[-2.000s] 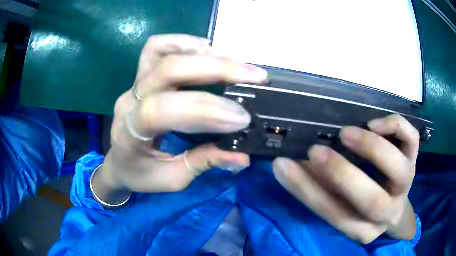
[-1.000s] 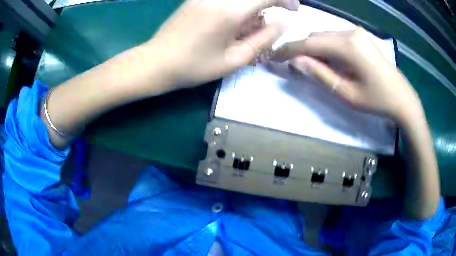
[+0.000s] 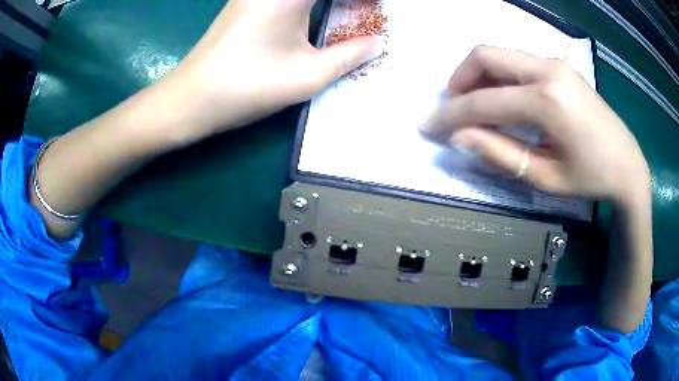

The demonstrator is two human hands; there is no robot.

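The grey-brown fixture [image 3: 372, 223] lies along the near edge of the black-rimmed tray [image 3: 296, 160], its black square openings facing up. A heap of tiny copper-coloured parts [image 3: 363, 21] lies on the white liner [image 3: 365, 134] at the tray's far left. My left hand [image 3: 287, 56] is over the tray's left edge, its thumb at the heap; its fingers are cut off by the top of the picture. My right hand [image 3: 536, 123] is over the liner's right half, fingers bent and slightly blurred. Whether it pinches a small part cannot be seen.
The green bench [image 3: 201, 178] surrounds the tray. Silver rails [image 3: 640, 82] run past the tray at the upper right. A dark frame part [image 3: 33, 33] stands at the upper left. My blue smock and lap are below the fixture.
Two seconds ago both hands held the fixture; it now lies at the tray's edge. Since one second ago, my hands have moved apart, the right one toward the near right, uncovering more of the copper-coloured heap.
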